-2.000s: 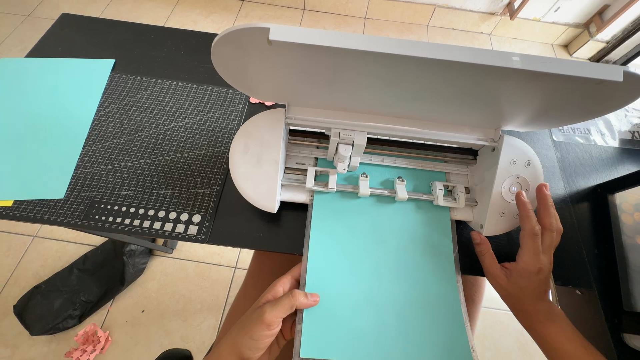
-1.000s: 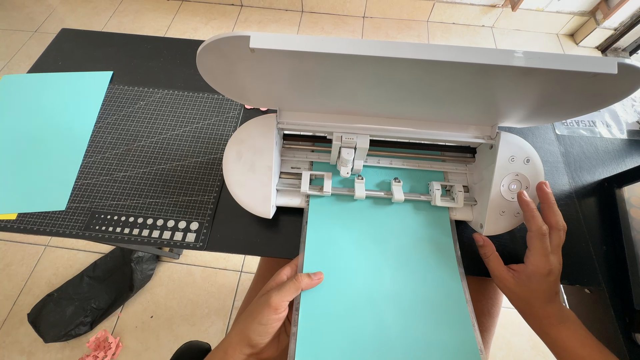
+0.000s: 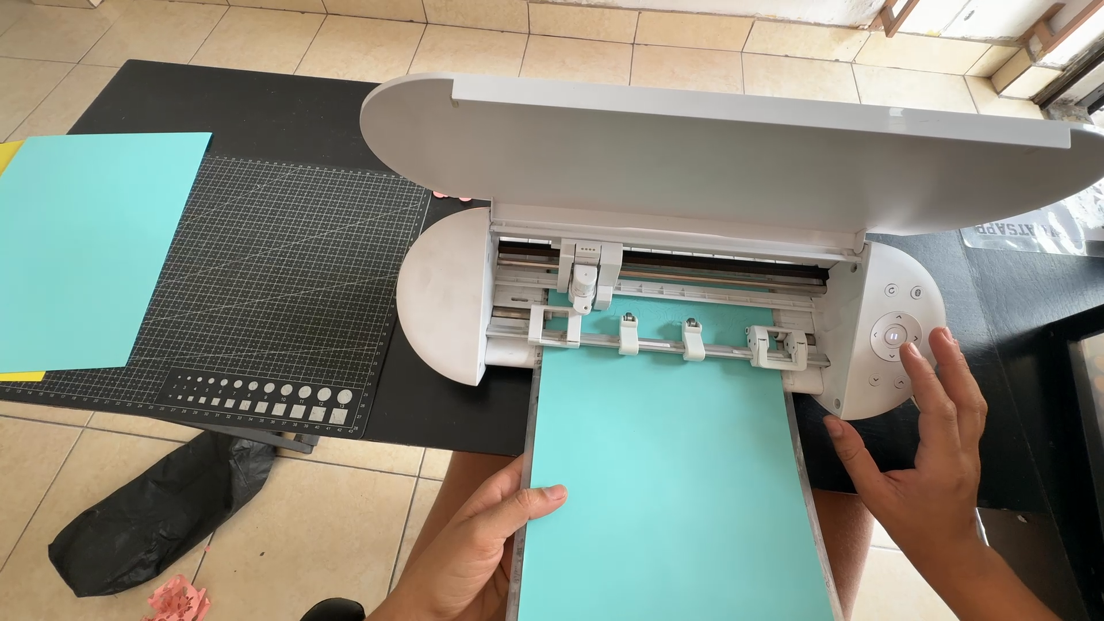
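A white cutting machine stands on a black table with its lid raised. A turquoise card sheet on a cutting mat runs under its rollers and out over the table's front edge. My left hand holds the left edge of the mat and sheet, thumb on top. The white tool carriage sits above the left part of the sheet. My right hand is by the round button panel, fingers apart, holding nothing; whether a fingertip touches the panel I cannot tell.
On the left, another turquoise sheet lies over a yellow one on a black gridded cutting mat. A clear plastic bag is at the right. A black bag and crumpled pink paper are on the tiled floor.
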